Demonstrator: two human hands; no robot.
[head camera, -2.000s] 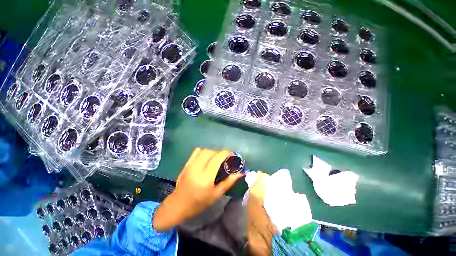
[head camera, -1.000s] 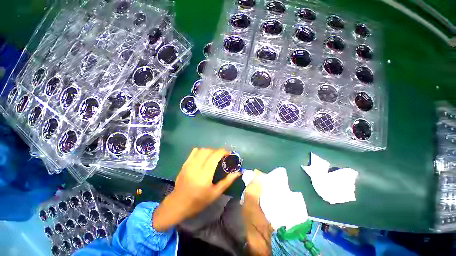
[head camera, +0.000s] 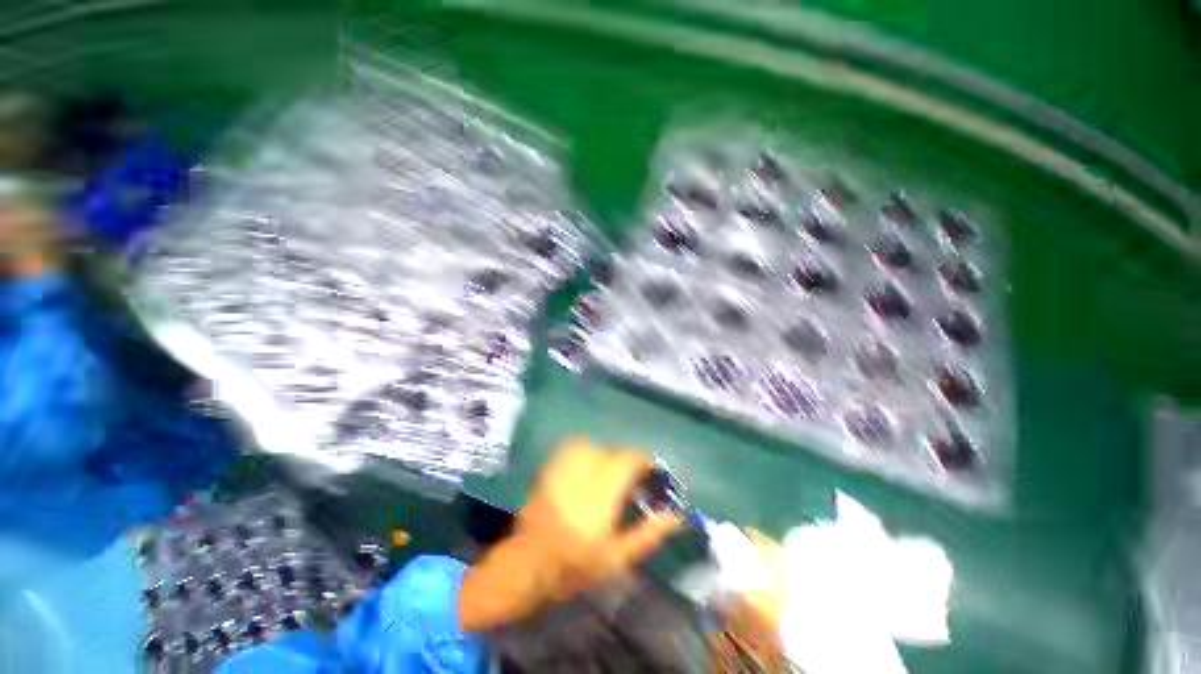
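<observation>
The frame is blurred. My left hand (head camera: 573, 533) holds a dark round lens (head camera: 653, 489) in its fingertips at the lower middle. My right hand (head camera: 748, 616) is beside it at the bottom, partly hidden by the white cloth (head camera: 823, 599) bunched in it. The cloth's tip is close to the lens; I cannot tell if they touch. A second white wipe (head camera: 922, 586) on the bench overlaps the held cloth in view. The clear tray (head camera: 843, 323) with rows of dark discs lies ahead of my hands.
An overlapping stack of clear trays (head camera: 356, 277) is at the left, with another tray (head camera: 237, 579) lower down. Loose discs (head camera: 576, 340) sit between stack and front tray. A grey tray (head camera: 1176, 527) is at the right edge. A person in blue (head camera: 46, 369) is at the far left.
The whole view has shifted and blurred, so the bench things sit lower in it and the back edge shows. The person at the left has come into view. My left hand still holds the lens.
</observation>
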